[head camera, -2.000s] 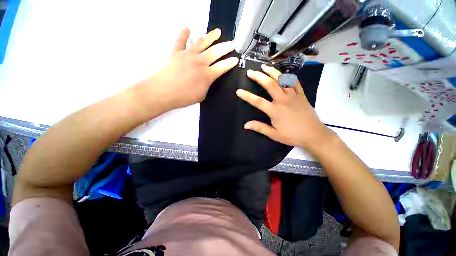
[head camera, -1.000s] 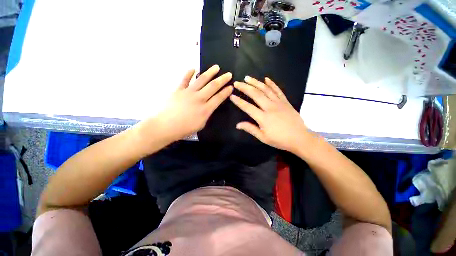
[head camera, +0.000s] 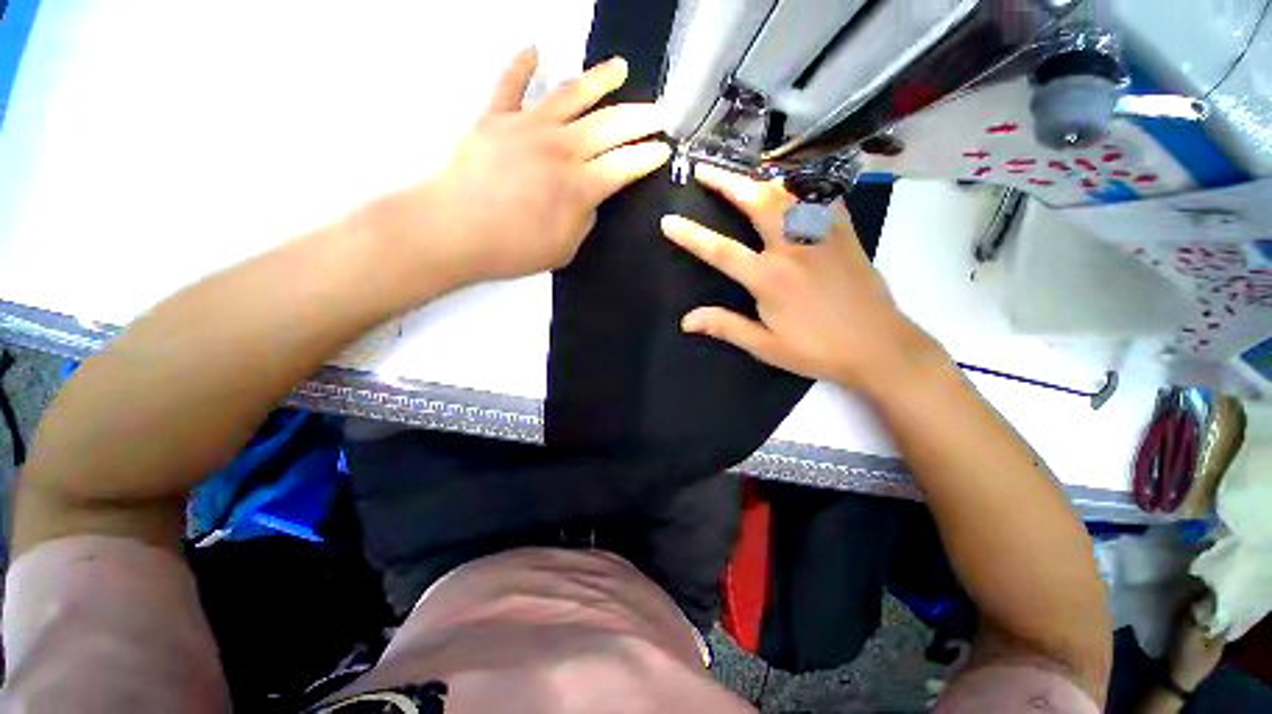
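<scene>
The black garment panel (head camera: 628, 321) lies flat under the machine and hangs over the table's front edge toward the lap. The presser foot (head camera: 681, 165) is at its upper part. My left hand (head camera: 537, 181) lies flat, fingers spread, over the panel's left edge, fingertips just left of the foot. My right hand (head camera: 795, 286) lies flat on the panel with fingers apart, right of and below the foot, partly behind the tension dial (head camera: 809, 221). Neither hand pinches the cloth. Whether the foot is up or down cannot be told.
The white sewing machine head (head camera: 1032, 154) overhangs the upper right. Dark red scissors (head camera: 1166, 453) lie at the table's right end. A measuring tape (head camera: 419, 407) runs along the front edge. Blue cloth or bin (head camera: 272, 481) is below left. Another person's hand (head camera: 1193, 649) shows at lower right.
Since one second ago both hands have moved up to beside the presser foot, and the view has shifted closer to the machine. Another person's hand has appeared at lower right.
</scene>
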